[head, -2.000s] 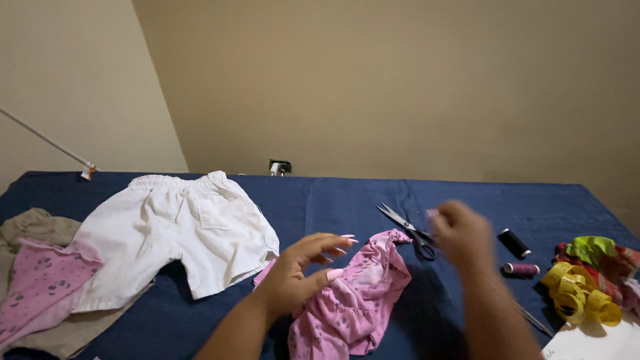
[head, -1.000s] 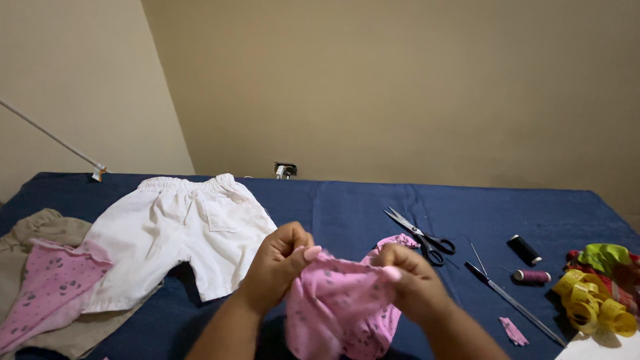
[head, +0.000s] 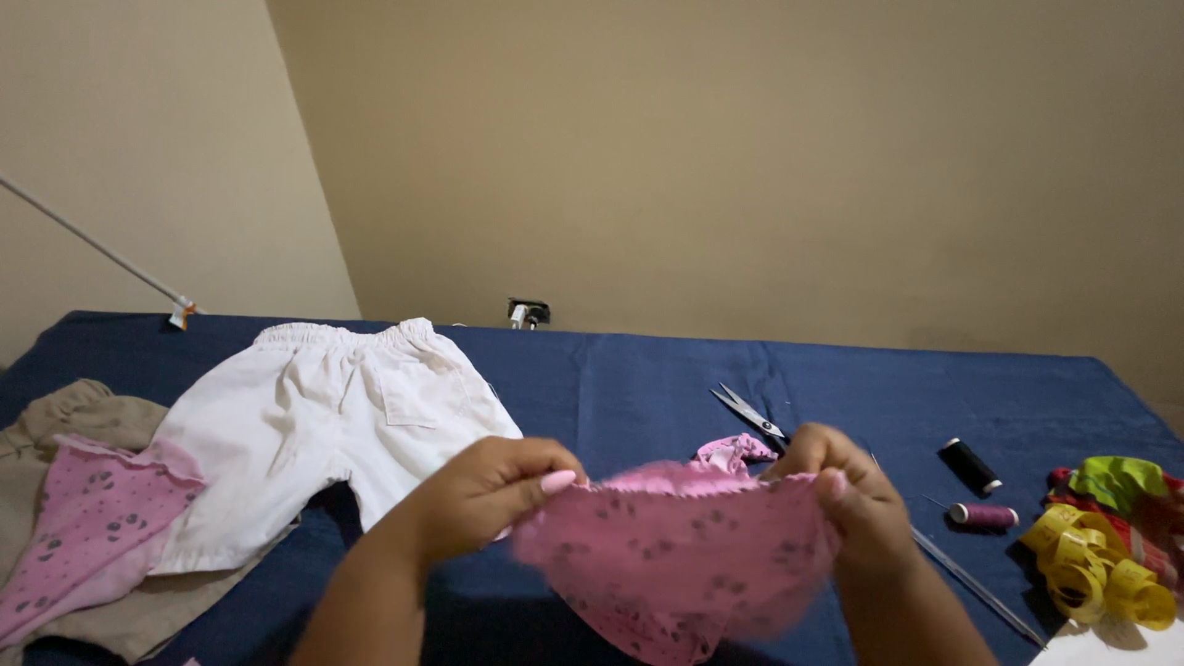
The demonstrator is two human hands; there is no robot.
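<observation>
A pink cloth with dark paw prints (head: 684, 546) hangs stretched between both hands, its edge pulled nearly straight and its lower part blurred. My left hand (head: 499, 490) pinches that edge at one end, and my right hand (head: 846, 490) pinches it at the other. Beyond my right hand lies a pair of scissors (head: 751, 410), blades pointing up and left, its handles hidden. A gathered pink part (head: 731, 451) lies just behind the held edge. White shorts (head: 324, 416) with an elastic waist lie flat to the left of my left hand.
Black thread (head: 969, 467), purple thread (head: 983, 516), a thin pen-like tool (head: 976, 585), a yellow tape measure (head: 1082, 564) and red and green fabric (head: 1119, 483) lie at right. Khaki cloth (head: 83, 416) and another pink printed piece (head: 97, 527) lie at left on the blue tablecloth (head: 647, 388).
Two seconds ago my right hand was off the pink cloth, near the scissors. Both hands then took hold of its edge, and they are now farther apart with the edge drawn out.
</observation>
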